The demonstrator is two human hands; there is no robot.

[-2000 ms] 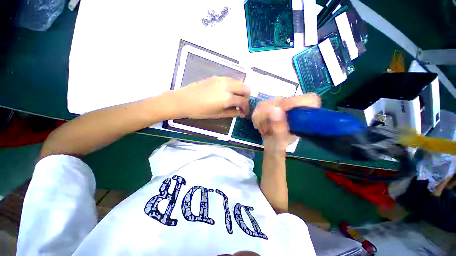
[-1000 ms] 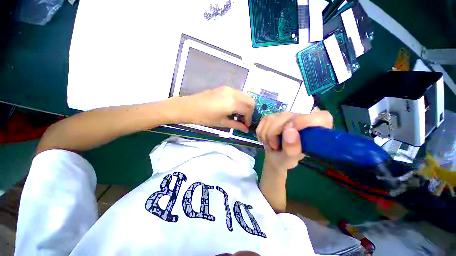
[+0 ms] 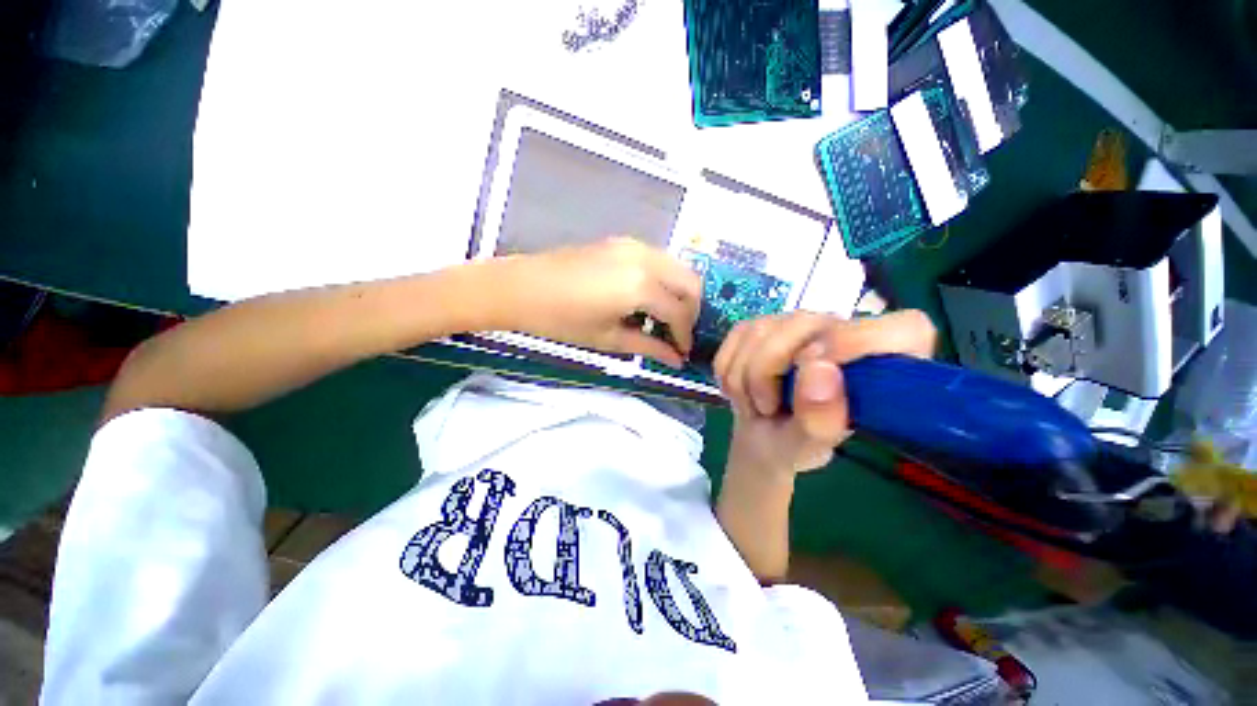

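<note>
The white two-window panel frame (image 3: 596,159) lies on the white sheet. A green circuit board (image 3: 751,291) sits in its right window, partly hidden by my hands. My right hand (image 3: 813,375) is closed around the blue electric screwdriver (image 3: 965,414), which is tilted, with its tip end pointing left toward the board. My left hand (image 3: 637,299) is over the middle of the frame with its fingers bent at the dark tip end. Whether it holds the tip or a screw is hidden.
A loose pile of screws (image 3: 598,25) lies on the white sheet (image 3: 345,138). Circuit boards (image 3: 871,179) with white strips lie at the upper right. A white and black box (image 3: 1130,310) stands at the right. A crumpled clear bag (image 3: 108,31) lies at the upper left.
The screwdriver and my right hand have shifted right and slightly down compared with two seconds ago. My left hand has moved slightly right and down, and more of the board's upper part shows.
</note>
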